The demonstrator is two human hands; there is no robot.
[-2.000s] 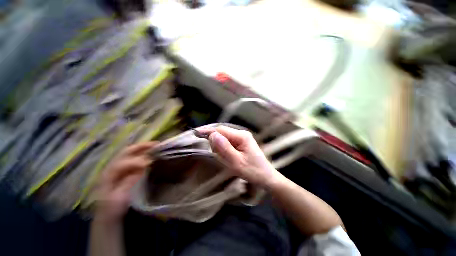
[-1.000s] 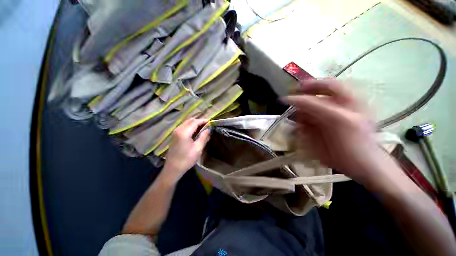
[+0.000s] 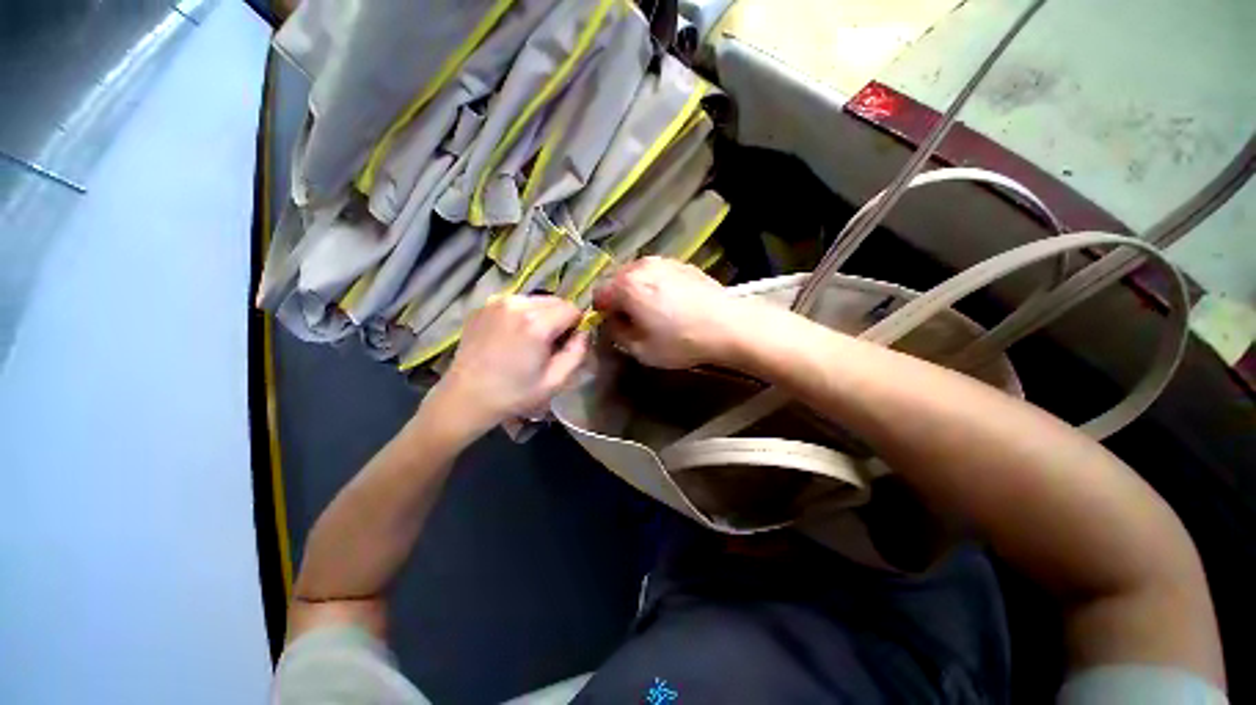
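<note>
A beige tote bag [image 3: 627, 461] lies over my lap with its mouth open upwards and its pale handles [image 3: 1033, 255] looping to the right. My left hand [image 3: 517, 355] grips the bag's left end with bent fingers. My right hand [image 3: 664, 314] is beside it, fingertips pinched at the same end, where a bit of yellow edge trim [image 3: 592, 320] shows between the two hands. The fingers hide most of the pinched spot. My right forearm crosses over the bag mouth.
A pile of grey-beige bags [image 3: 455, 179] with yellow lines stands behind my hands. The pale worktable [image 3: 1102, 124] is at the upper right, with a red strip [image 3: 950, 159] along its edge. Thin straps trail over that edge.
My right hand has come down from over the table side to the bag's left end, beside my left hand. The handles now stand up in wider loops. The hammer has left the view.
</note>
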